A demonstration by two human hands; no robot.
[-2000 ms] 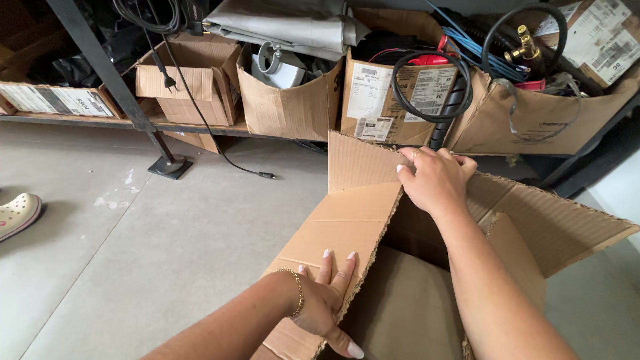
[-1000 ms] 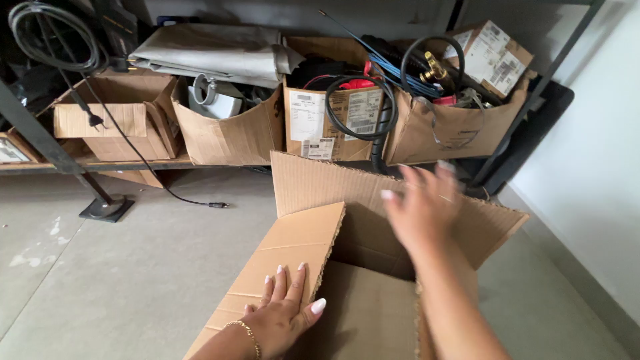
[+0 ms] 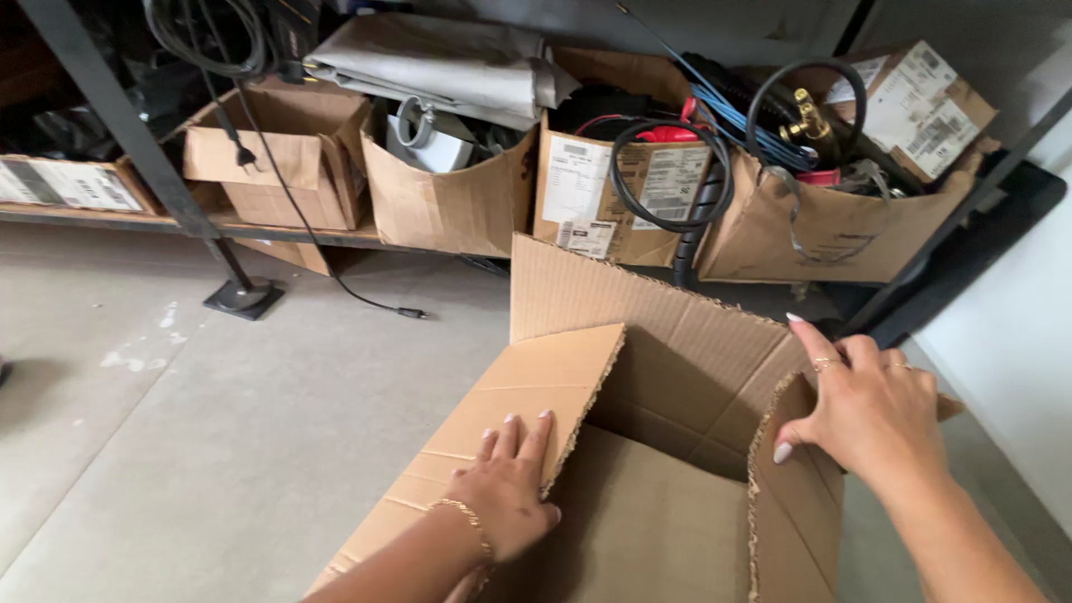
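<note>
An open-topped cardboard box is at the lower middle, its flaps raised and spread. My left hand, with a gold bracelet at the wrist, lies flat on the outside of the left flap, fingers apart and thumb by the flap's edge. At the right corner is my right hand, wearing rings. Its index fingertip is at the top edge of the far flap, and its thumb is over the right flap. Whether it grips the cardboard cannot be told. The bottom of the box is partly in shadow.
A low shelf holds several cardboard boxes with cables, hoses and a folded grey sheet. A cable with a plug hangs down to the grey floor. The shelf's metal foot stands at left, a white wall at right.
My right hand has moved right along the far flap to the box's right corner. My left hand has stayed on the left flap. The view has swung to the right.
</note>
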